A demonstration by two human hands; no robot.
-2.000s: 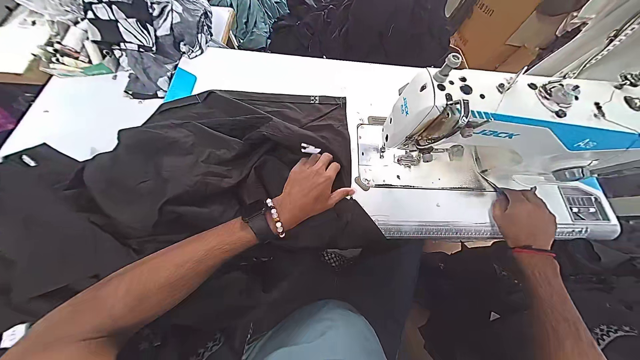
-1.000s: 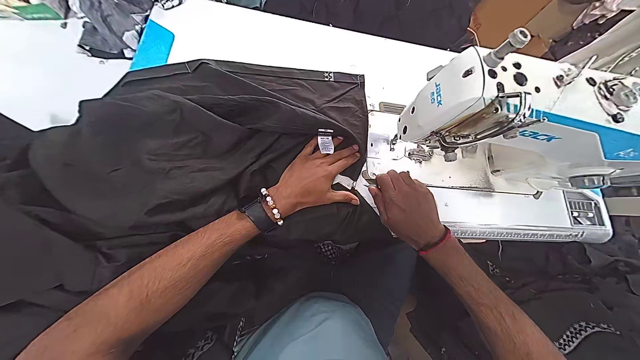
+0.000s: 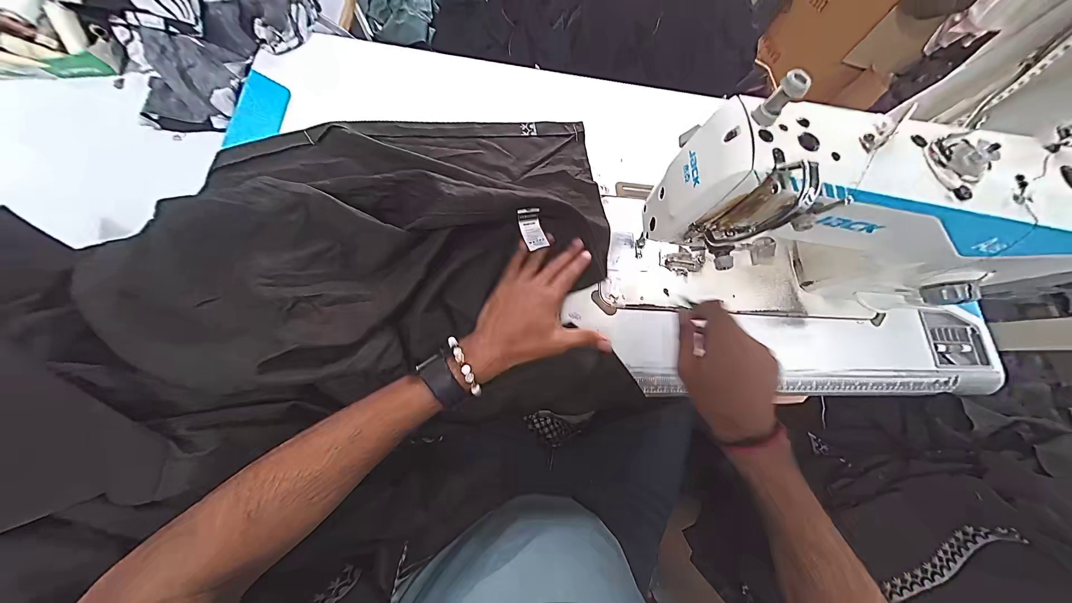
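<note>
My left hand (image 3: 532,314) lies flat with spread fingers on a black garment (image 3: 360,226), its fingertips just below a small white care label (image 3: 532,229) that bears writing. The thumb points right along the cloth's edge. My right hand (image 3: 727,368) is curled over the front of the white sewing machine bed (image 3: 846,331), closed around a small pointed tool (image 3: 688,302), blurred and mostly hidden in the fingers. The needle and presser foot area (image 3: 682,260) is behind and left of this hand, and the garment's right edge stops short of it.
The machine head (image 3: 846,197) rises at the right, with a control panel (image 3: 955,339) at the bed's end. Patterned grey cloth (image 3: 188,75) lies at the back left, near a green-edged box (image 3: 84,63). Cardboard (image 3: 825,50) stands behind. More black cloth (image 3: 938,494) hangs at the lower right.
My right hand went from the machine bed to the garment's edge beside my left hand, and is now back over the bed. The label, crumpled at first, now lies flat. My left hand stays on the cloth.
</note>
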